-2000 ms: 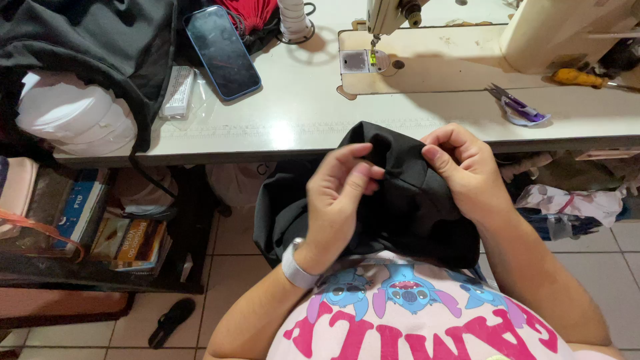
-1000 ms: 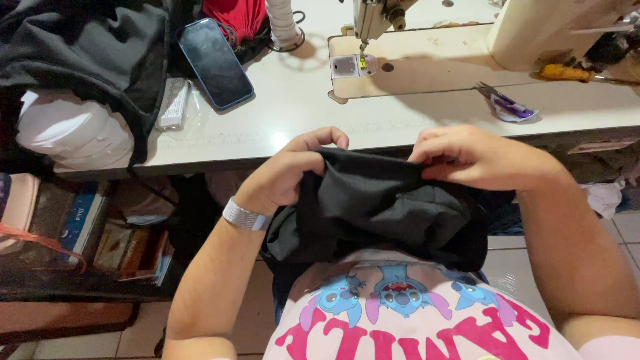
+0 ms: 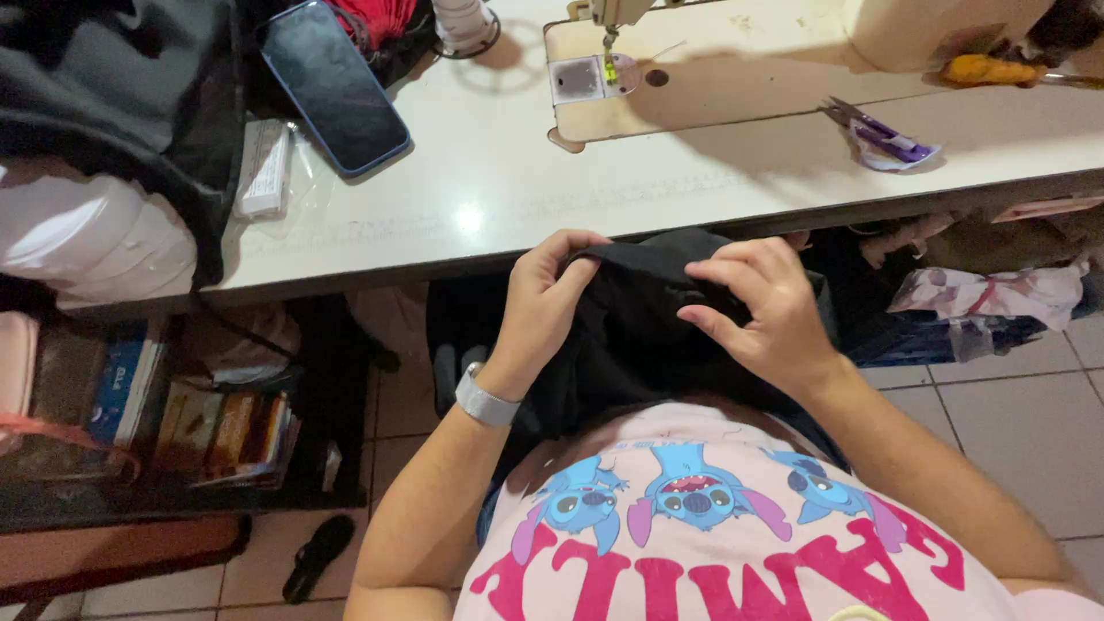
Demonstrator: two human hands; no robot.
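Black fabric (image 3: pixel 638 336) lies over my lap, its upper edge raised close to the front edge of the table. My left hand (image 3: pixel 552 302), with a grey-banded watch on the wrist, pinches that edge between thumb and fingers. At the right, my right hand (image 3: pixel 759 302) is over the cloth with thumb and fingers apart, holding nothing. Beyond the hands, the sewing machine's presser foot (image 3: pixel 611 71) stands over the needle plate. Purple-handled thread snips (image 3: pixel 888 142) lie on the table to the right of the machine bed.
A phone (image 3: pixel 336 86), a small white packet (image 3: pixel 264 168) and a white thread cone (image 3: pixel 464 26) are on the table (image 3: pixel 414 198). Black cloth (image 3: pixel 112 78) and white rolls (image 3: pixel 95 237) occupy its left end. A screwdriver (image 3: pixel 992 72) lies right. Books (image 3: pixel 228 431) fill a shelf below.
A second ago both hands held the fabric's upper edge. My right hand has since let go and its fingers have spread, while my left hand still grips the edge.
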